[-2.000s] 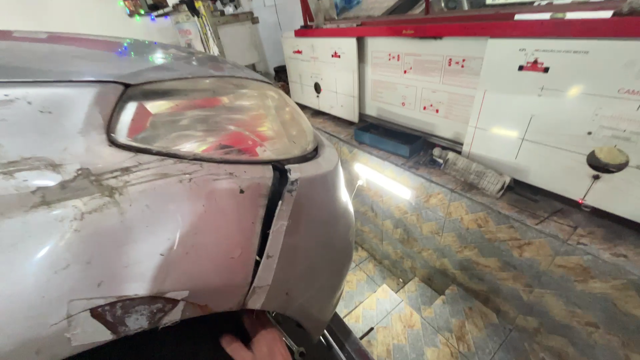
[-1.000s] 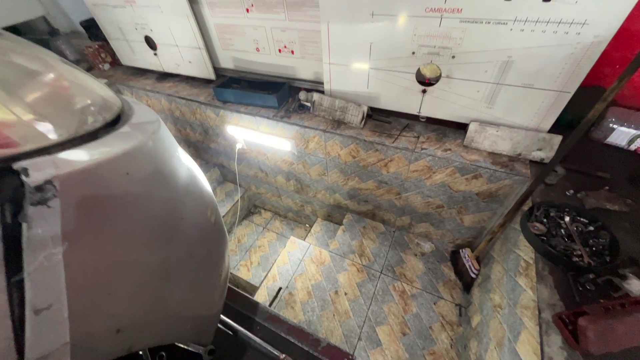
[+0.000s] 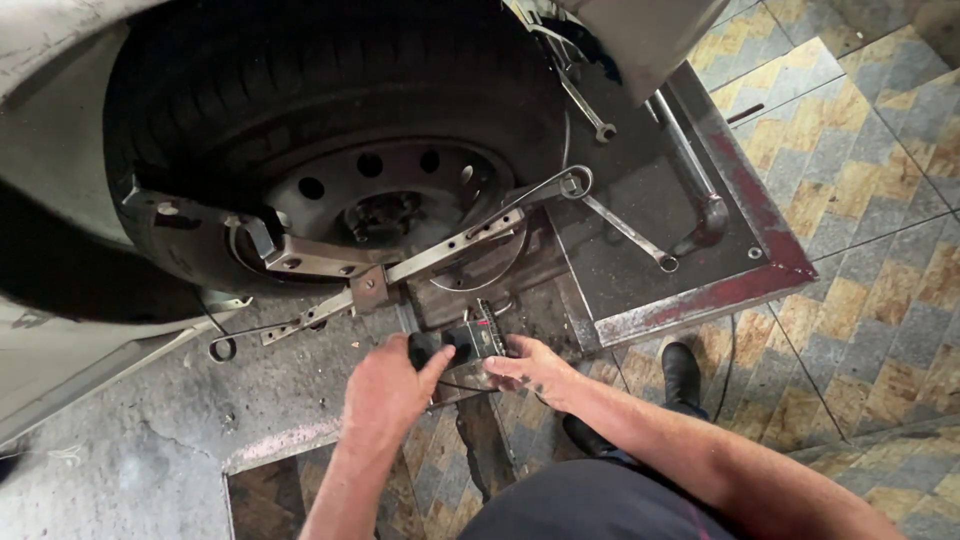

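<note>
Both hands hold a small dark box-shaped device (image 3: pixel 457 349), with a spring-like strip along its right end, just below a car wheel. My left hand (image 3: pixel 390 382) grips its left end, thumb on top. The fingers and thumb of my right hand (image 3: pixel 529 367) are on its right end. Above the device, a metal wheel clamp (image 3: pixel 370 288) with perforated arms lies across the steel rim (image 3: pixel 382 195) of the tire (image 3: pixel 330 67). A wire ring end (image 3: pixel 223 349) is at the clamp's lower left, and a ring (image 3: pixel 576 182) is at its right.
A combination wrench (image 3: pixel 630 232) lies on the dark plate right of the wheel, with an open-end wrench (image 3: pixel 589 112) above it. A bent metal pipe (image 3: pixel 697 172) runs beside the red-edged metal frame (image 3: pixel 720 300). Tiled steps (image 3: pixel 862 300) drop at the right. Shoes (image 3: pixel 681 375) stand below.
The view has swung down from the headlight and tiled pit to the wheel. Both hands are now on the device; two seconds ago only one hand showed, under the fender.
</note>
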